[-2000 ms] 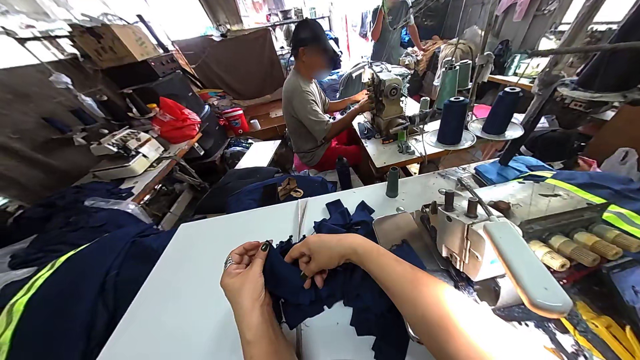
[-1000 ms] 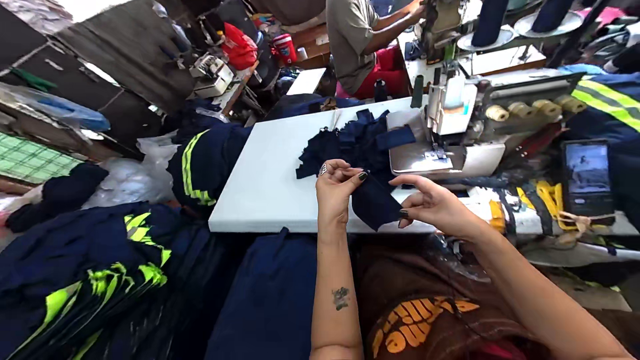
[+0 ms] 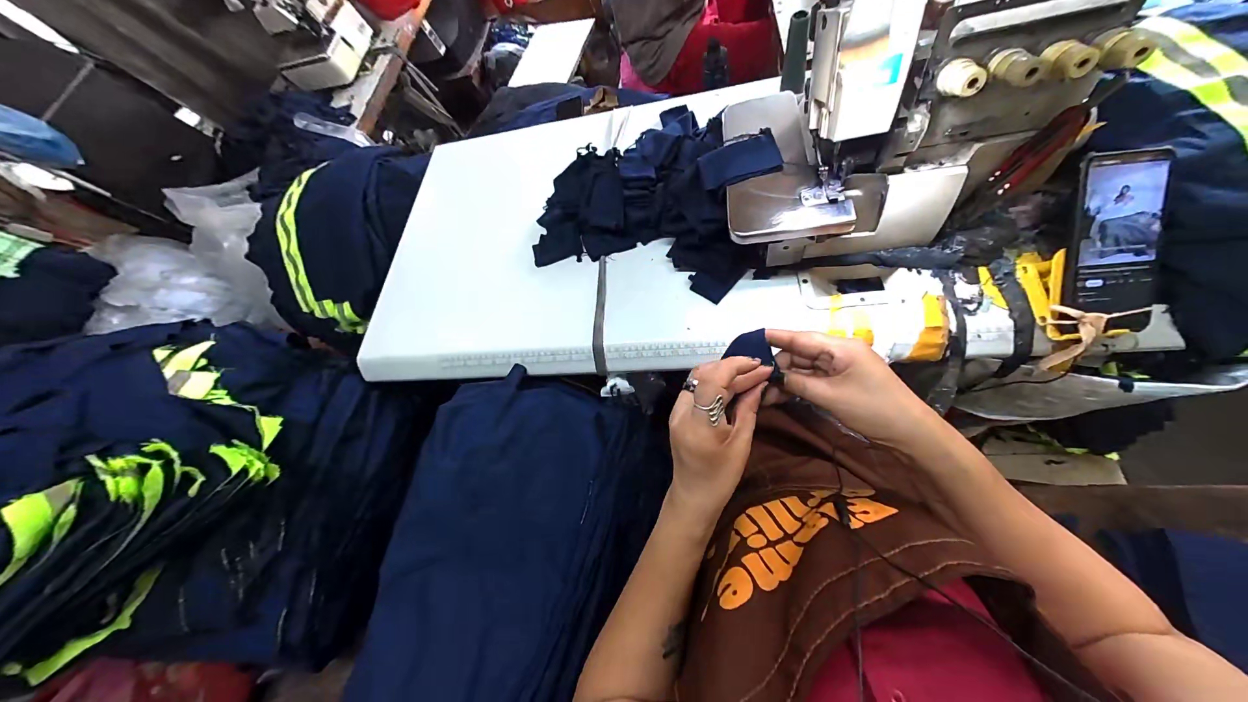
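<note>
Both my hands pinch one small navy fabric piece [image 3: 749,346] just off the front edge of the white sewing table [image 3: 487,292]. My left hand [image 3: 717,414], with rings on its fingers, grips its lower left side, and my right hand [image 3: 838,375] holds its right side. Much of the piece is hidden by my fingers. Beyond them a loose heap of navy fabric pieces [image 3: 634,190] lies on the table. One flat navy piece [image 3: 739,161] rests over the metal plate of the industrial sewing machine [image 3: 829,195], left of its presser foot.
Navy cloth with reflective strips [image 3: 322,234] bulges at the table's left end. A stack of navy fabric [image 3: 517,526] hangs in front of the table, beside more striped cloth [image 3: 195,487]. A phone [image 3: 1121,234] stands at the right, near yellow clips [image 3: 1043,292]. Thread spools [image 3: 1014,68] line the machine.
The view has tilted down. My hands have come together at the fabric piece, which hung spread between them a second ago. Earlier still, they were over the heap.
</note>
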